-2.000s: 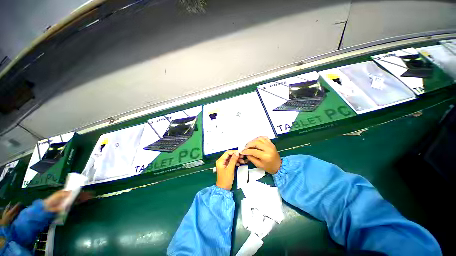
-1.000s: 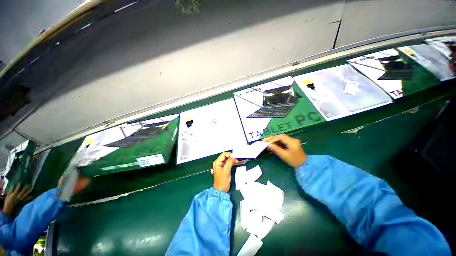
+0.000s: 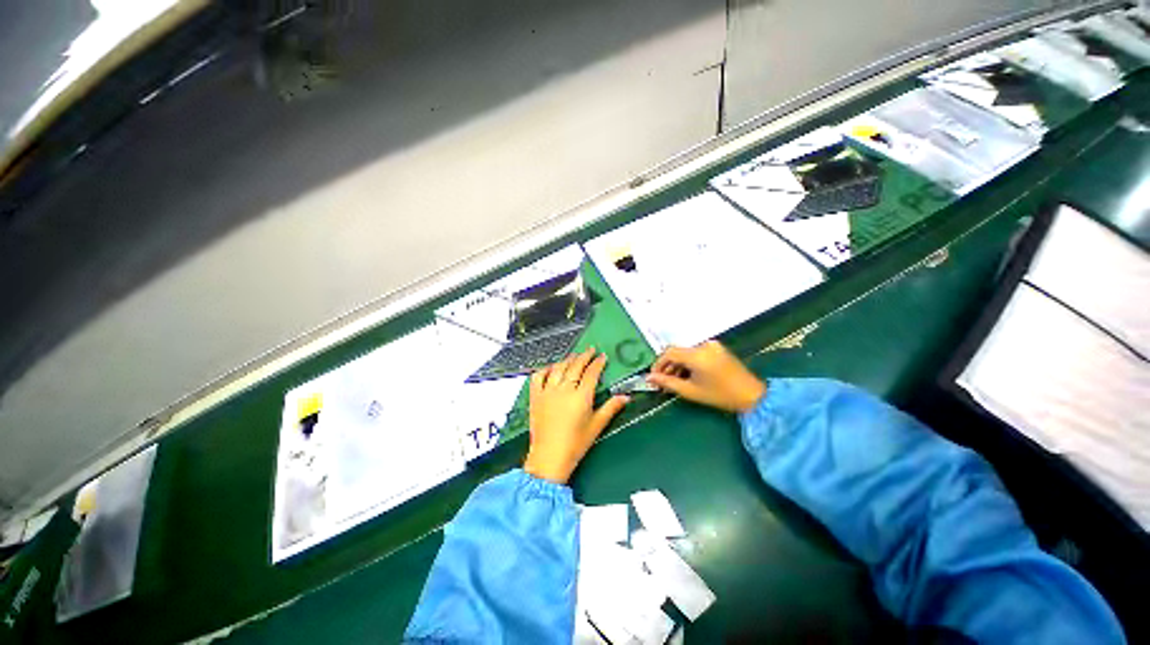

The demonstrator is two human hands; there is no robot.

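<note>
A printed box lid [image 3: 605, 330] with a laptop picture and green corner lies on the conveyor belt in front of me. My left hand [image 3: 564, 410] rests flat on its front edge, fingers spread, holding nothing. My right hand [image 3: 709, 377] pinches a small label [image 3: 634, 384] at the lid's front edge, right beside my left thumb. Whether the label is stuck to the edge cannot be told. A loose pile of white slips [image 3: 639, 582] lies on the green bench below my hands.
White-faced boxes [image 3: 366, 441] lie on both sides of the lid, with more lids [image 3: 839, 202] along the belt to the right. A frosted-topped box [image 3: 111, 536] is at far left. A dark tray of white sheets [image 3: 1072, 334] stands at right.
The view has swung right and the boxes have shifted. My hands have moved from holding a white slip in the air to the lid's front edge. My left hand has opened. The neighbour's arms have left view.
</note>
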